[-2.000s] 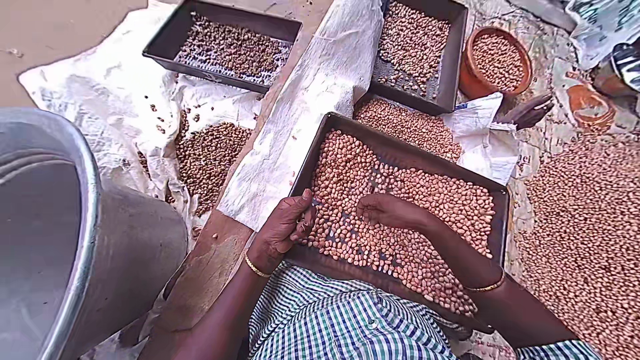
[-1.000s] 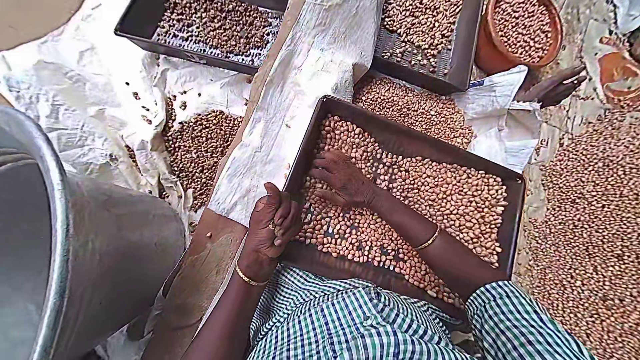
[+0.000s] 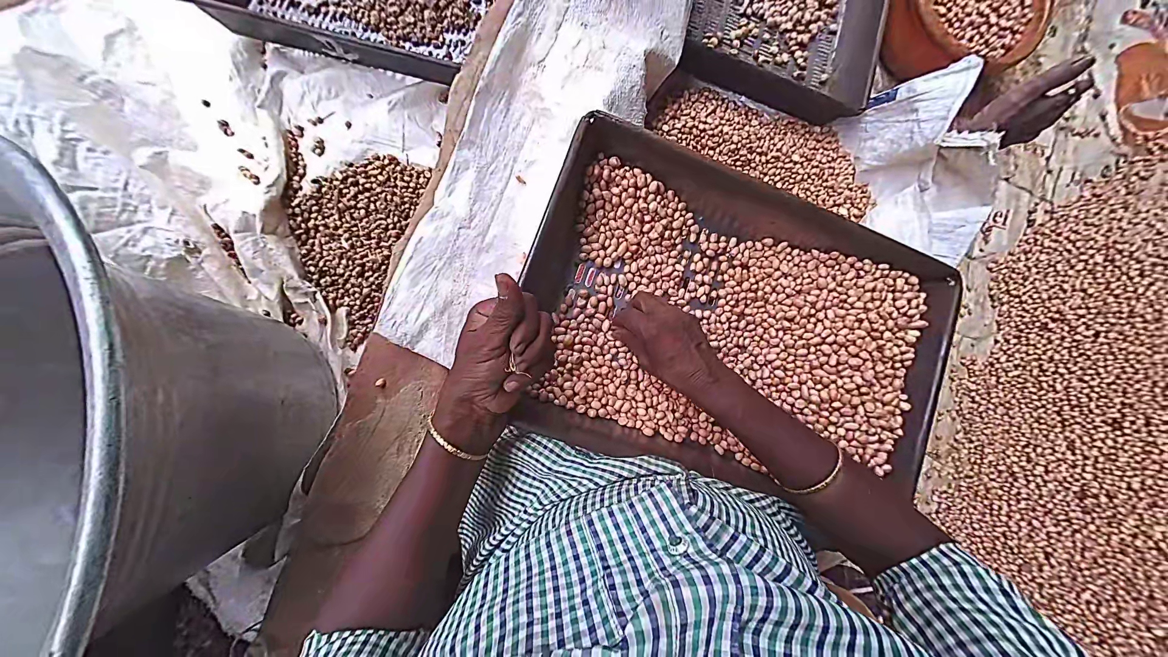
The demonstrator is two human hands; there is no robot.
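A dark metal tray (image 3: 940, 365) with a slotted bottom lies tilted in front of my body, spread with shelled peanuts (image 3: 812, 319). My left hand (image 3: 504, 347) is curled at the tray's left edge, thumb up; whether anything is inside its fingers is hidden. Among the peanuts, left of the tray's middle, my right hand (image 3: 664, 342) rests with bent fingers pointing down, their tips out of sight. Bare slots show in the tray bottom just above that hand.
A large metal vessel (image 3: 210, 383) stands at left. Darker nuts (image 3: 360, 228) lie on white sacking (image 3: 538, 155). Two more trays (image 3: 785, 87) (image 3: 365, 46) are at the top, beside a clay-coloured bowl (image 3: 967, 46). Another person's hand (image 3: 1027, 100) is at upper right; peanuts (image 3: 1077, 411) cover the right side.
My right hand went from mid-tray to the tray's left part, then came back a little toward my body. Slots now show where peanuts lay. My left hand stays by the left edge.
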